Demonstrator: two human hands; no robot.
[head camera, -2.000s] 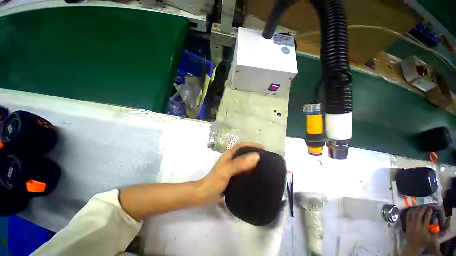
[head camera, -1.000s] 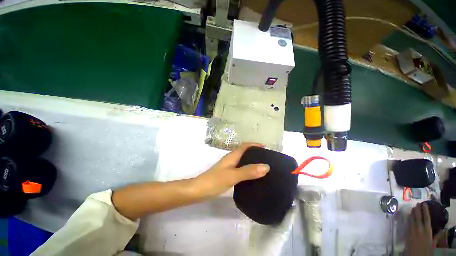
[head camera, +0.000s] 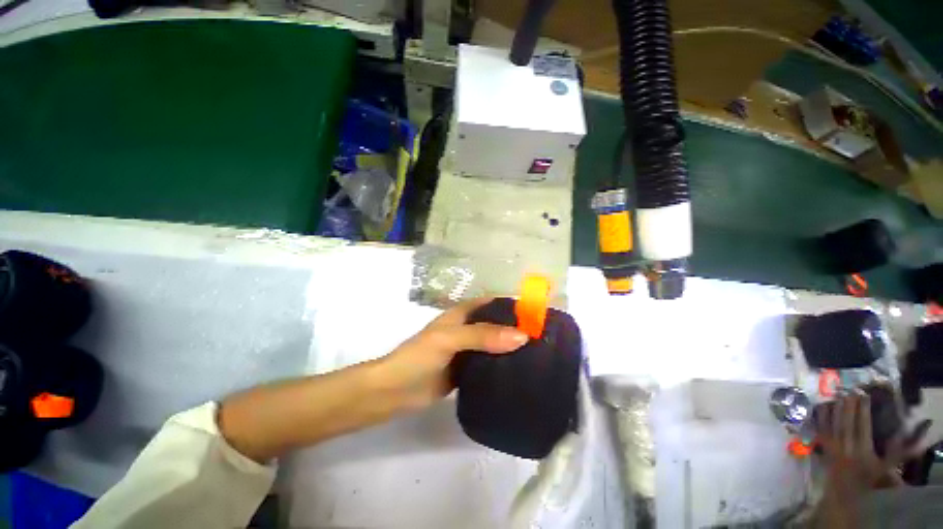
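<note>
A black fabric-covered speaker (head camera: 522, 398) is over the white bench in front of me. My left hand (head camera: 439, 356) holds it from its left side, with the thumb across its upper part and the other fingers behind it. An orange carry strap (head camera: 534, 306) stands up from the speaker's top edge beside my thumb tip. My right hand is not clearly in view; a blurred pale shape lies along the speaker's lower right side, and I cannot tell what it is.
Black speakers (head camera: 47, 300) stand at the left edge. A black hose (head camera: 653, 103) and a yellow-orange cylinder (head camera: 615, 234) hang overhead. A white control box (head camera: 519, 116) stands behind. A plastic-wrapped tool (head camera: 633, 434) lies right. Another person's hands (head camera: 853, 429) work at far right.
The speaker has turned in my left hand. Its orange strap pointed right as an open loop and now points up by my thumb. The camera view has shifted slightly.
</note>
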